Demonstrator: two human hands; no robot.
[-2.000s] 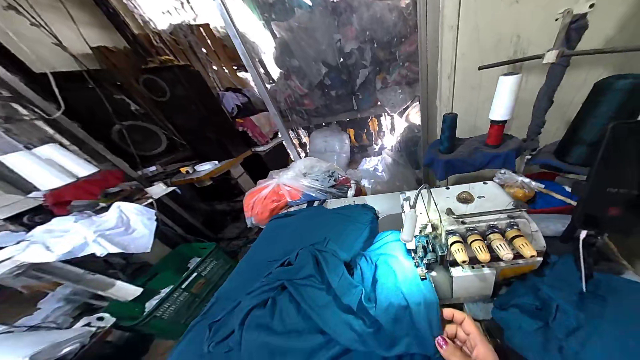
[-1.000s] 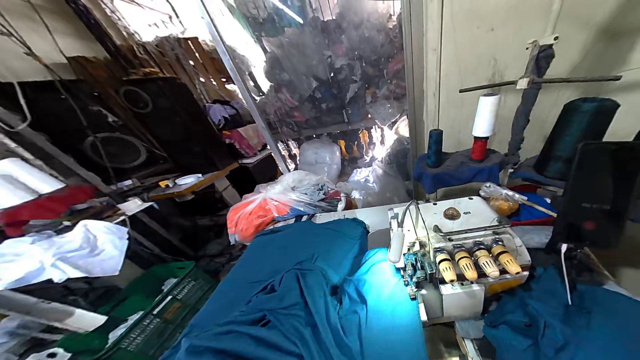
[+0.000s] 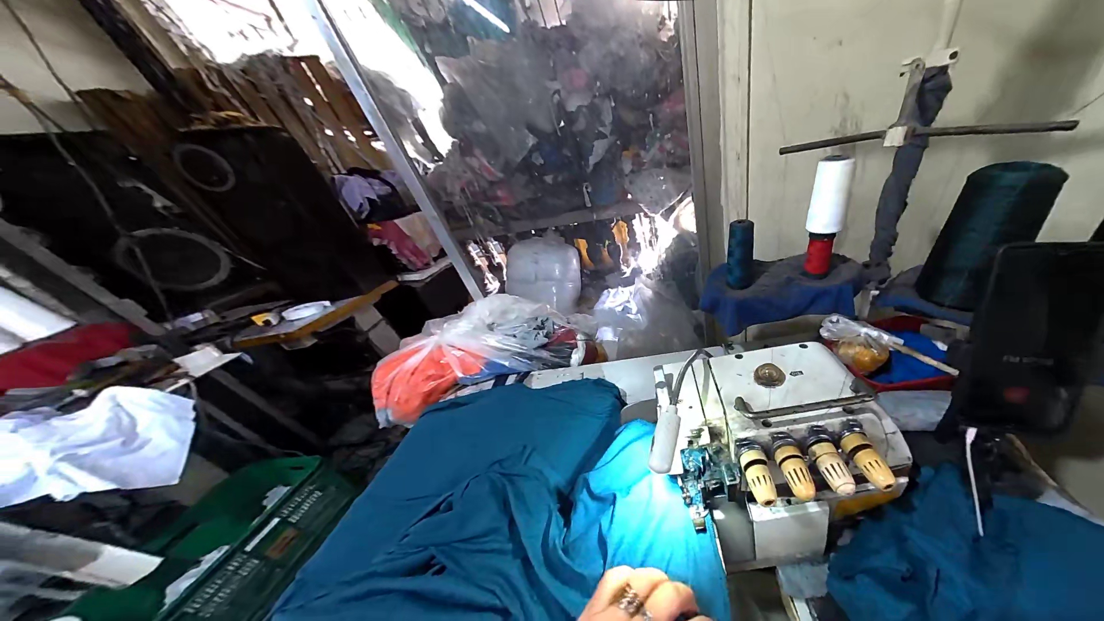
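Teal knit fabric [image 3: 483, 483] lies bunched to the left of a white overlock sewing machine [image 3: 802, 371], its right edge beside the lit needle and presser-foot area [image 3: 697, 483]. One hand, with rings and curled fingers [image 3: 642, 595], rests at the fabric's edge at the bottom of the view, below the needle area; it seems to be my right hand, and whether cloth is between the fingers is hidden. My left hand is not in view. Yellow tension knobs [image 3: 815, 466] line the machine's front.
More teal fabric [image 3: 975, 543] lies right of the machine, under a black phone-like device [image 3: 1026, 336]. Thread cones [image 3: 992, 233] stand behind. A plastic bag of orange cloth [image 3: 431, 371] sits behind the fabric. A green crate [image 3: 285, 526] and white cloth [image 3: 103, 444] are at left.
The hand, low beside the machine two seconds ago and out of view one second ago, now shows at the fabric's lower edge with its fingers curled.
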